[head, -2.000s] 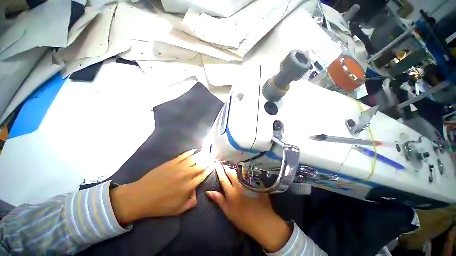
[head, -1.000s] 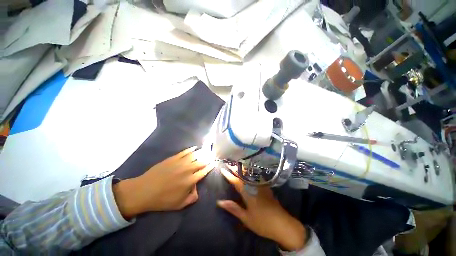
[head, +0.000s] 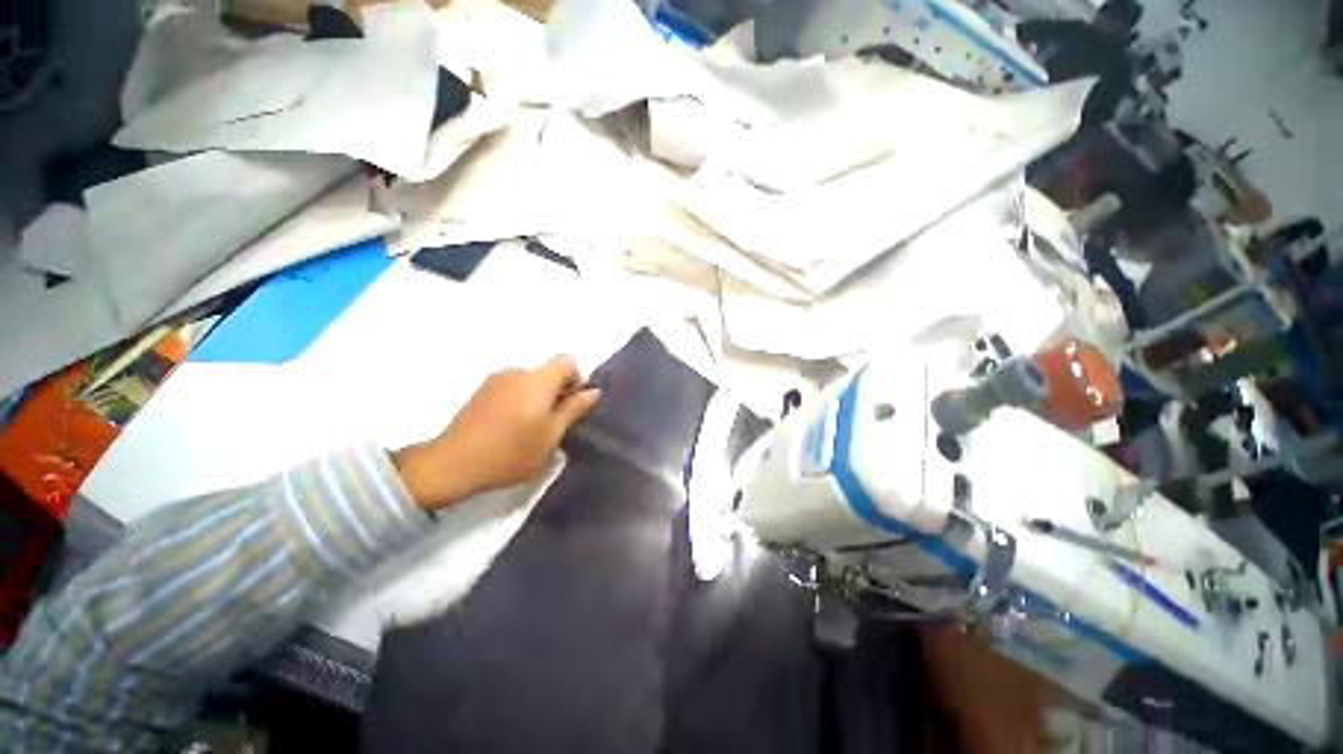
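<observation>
A dark garment panel (head: 589,589) lies on the white table, running to the left of the sewing machine head (head: 884,479). My left hand (head: 508,427) pinches the panel's far left edge between thumb and fingers, away from the needle area. The needle area (head: 803,575) is small and blurred by glare. A bright white curved shape (head: 710,494) stands beside the head; I cannot tell whether it is a strip or glare. A blurred brown, skin-like patch (head: 980,692) shows below the machine head, perhaps my right hand or wrist; its fingers cannot be made out.
Creased paper patterns (head: 825,192) are heaped behind the panel. A blue sheet (head: 287,309) and an orange printed item (head: 59,442) lie at the left. A blue pen (head: 1164,597) lies on the machine head. An orange-brown round object (head: 1080,383) stands behind it.
My left hand has left the needle area and moved to the panel's far edge. My right hand is no longer clearly visible at the needle. The view has shifted, putting the machine farther right and lower.
</observation>
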